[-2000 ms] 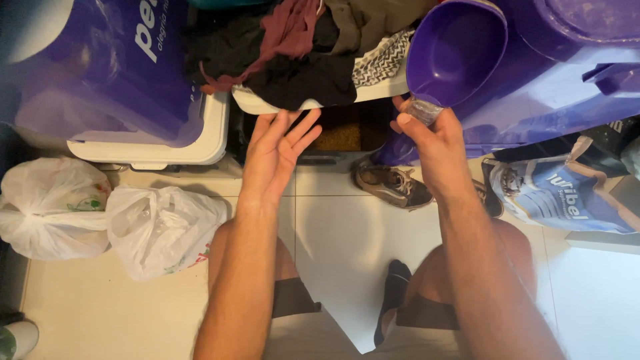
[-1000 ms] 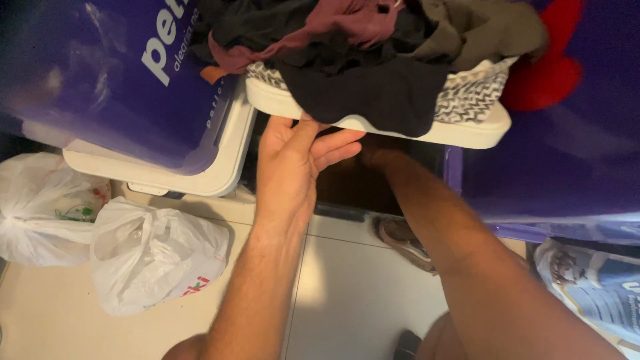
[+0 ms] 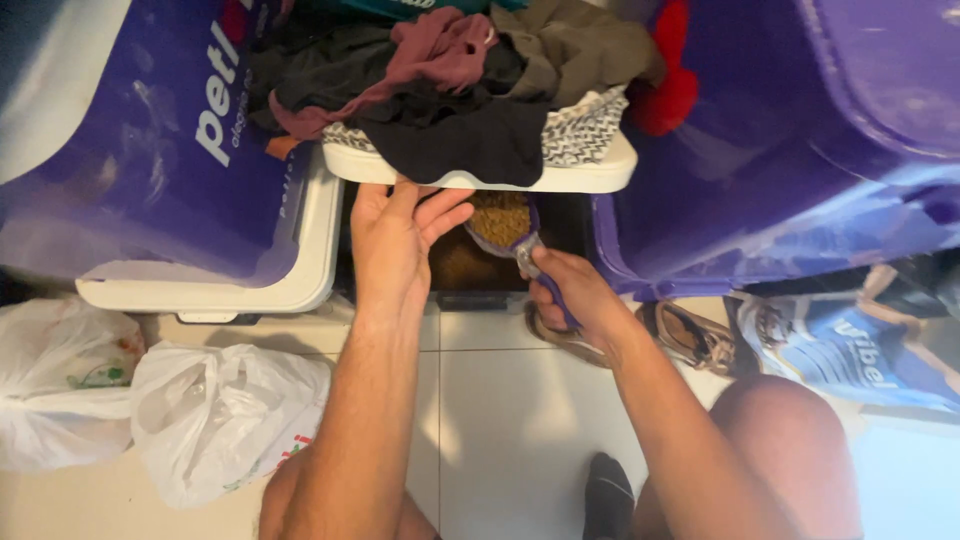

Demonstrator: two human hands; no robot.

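Observation:
My right hand grips the purple handle of a scoop, whose bowl is full of brown dry pet food. The scoop is over a dark open bin that holds more brown kibble. My left hand is at the front edge of a white plastic lid, fingertips partly hidden beneath it. On the lid lies a pile of clothes, with black, maroon and olive fabric and a black-and-white patterned cloth.
Purple containers stand at left and right, the left one on a white lid. White plastic bags lie on the tiled floor at left. Brown shoes and a blue printed bag are at right. A red object hangs beside the clothes.
My right hand was deep under the lid one second ago and now shows nearer the bin's front edge, with the filled scoop. My left hand stays at the lid's edge.

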